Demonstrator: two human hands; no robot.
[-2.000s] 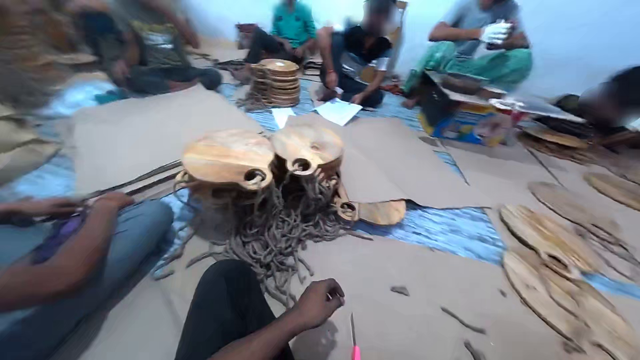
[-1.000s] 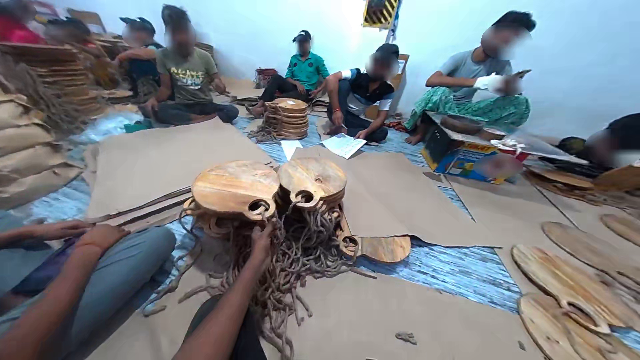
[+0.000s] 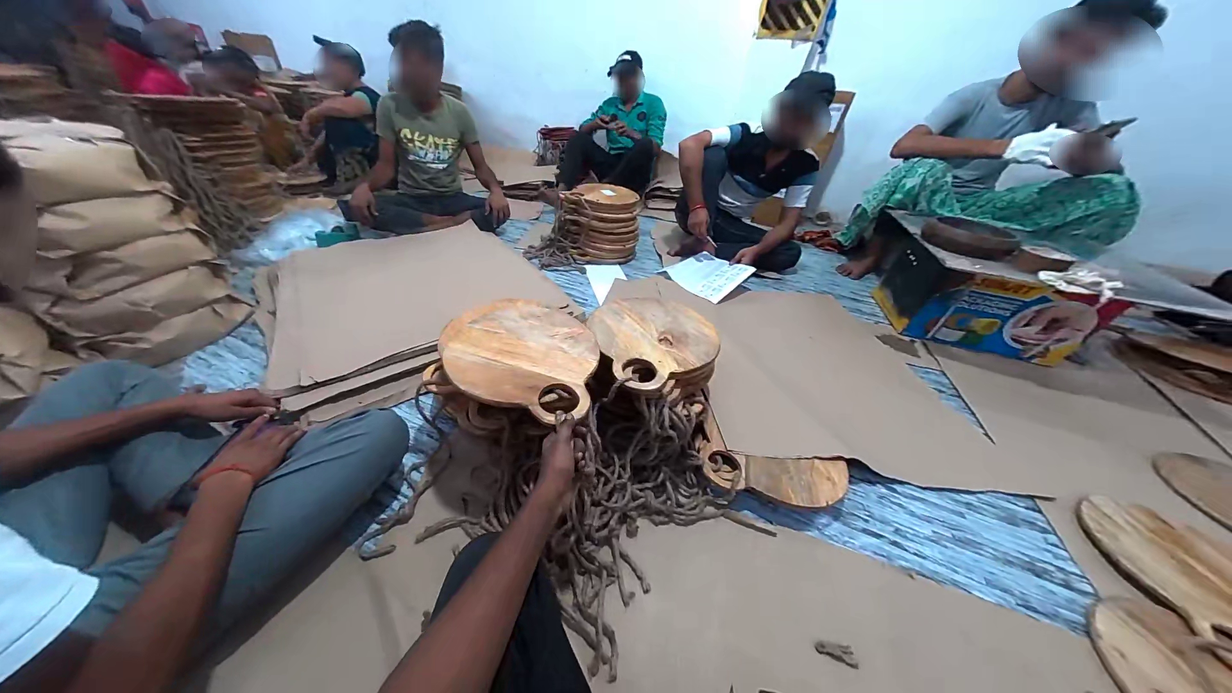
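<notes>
My left hand (image 3: 558, 448) reaches up from the bottom and grips the handle ring of a round wooden board (image 3: 518, 354), the top one of the left stack. Close beside it is a second stack of round wooden boards (image 3: 664, 332), also with ring handles. A thick tangle of brown rope (image 3: 616, 472) hangs and spreads in front of both stacks, around my wrist. Another wooden board (image 3: 794, 479) lies low to the right of the stacks, partly hidden. My right hand is not in view.
A person's hands (image 3: 245, 438) are close on the left. Cardboard sheets (image 3: 385, 289) cover much of the floor. More wooden boards (image 3: 1145, 553) lie at right, near a printed box (image 3: 1020, 313). A short rope piece (image 3: 835, 654) lies in front. Several people sit behind.
My left hand has moved from low over the cardboard up to the left stack's handle. The pink-handled tool seen at the bottom edge earlier is out of view. The view has shifted.
</notes>
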